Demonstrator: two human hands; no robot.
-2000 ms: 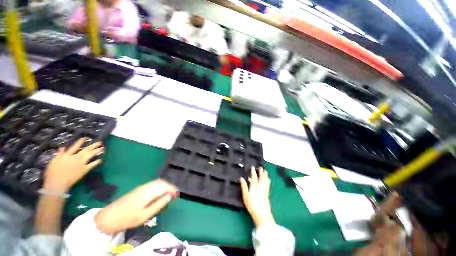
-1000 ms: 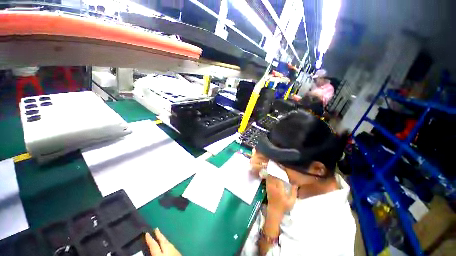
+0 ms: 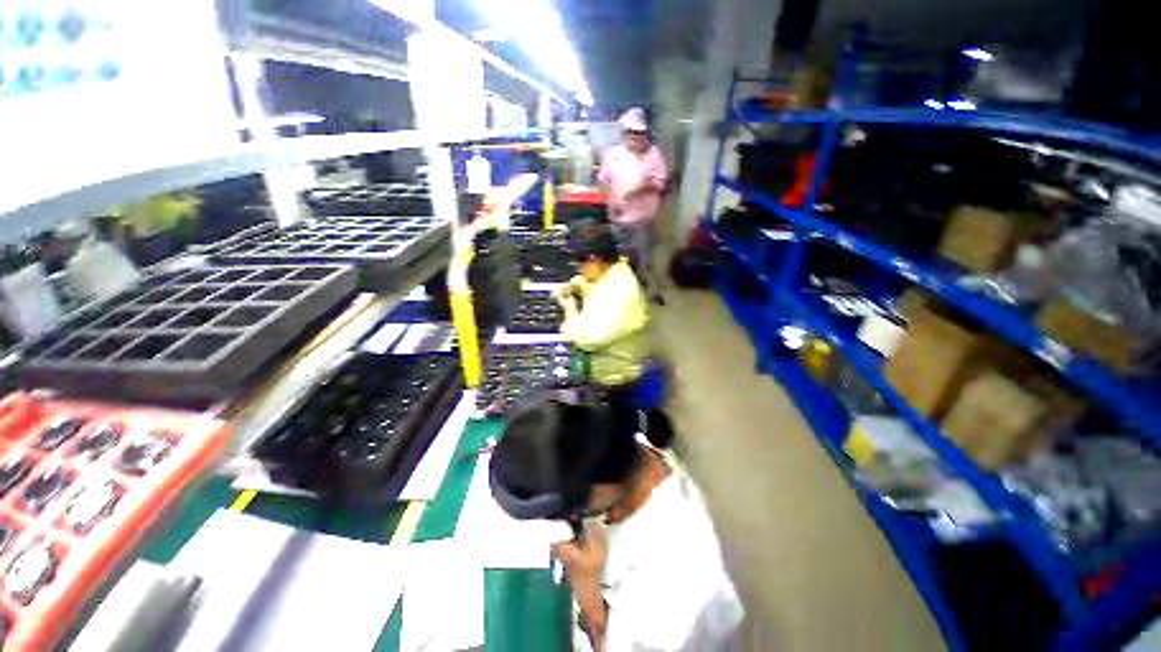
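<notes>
Neither of my hands is in the picture. Nearest in front, an orange-red tray (image 3: 153, 490) at the lower left holds several round silver and dark discs in its pockets. A stacked black parts tray (image 3: 363, 427) with small shiny pieces sits to its right on the bench. White bench sheets (image 3: 318, 592) lie on the green mat (image 3: 516, 611) below it. A black tray with square pockets (image 3: 191, 334) stands on a raised shelf behind the orange-red tray.
A person in white (image 3: 668, 548) sits close at the bench, head bent. Beyond are a person in yellow (image 3: 611, 321) and a standing person in pink (image 3: 633, 178). A yellow post (image 3: 464, 318) rises from the bench. Blue shelving (image 3: 879, 478) with boxes lines the aisle (image 3: 726, 420) at right.
The view has swung right and up along the line. The black tray under my hands and my fingers have left the picture; the orange-red tray and aisle have come in.
</notes>
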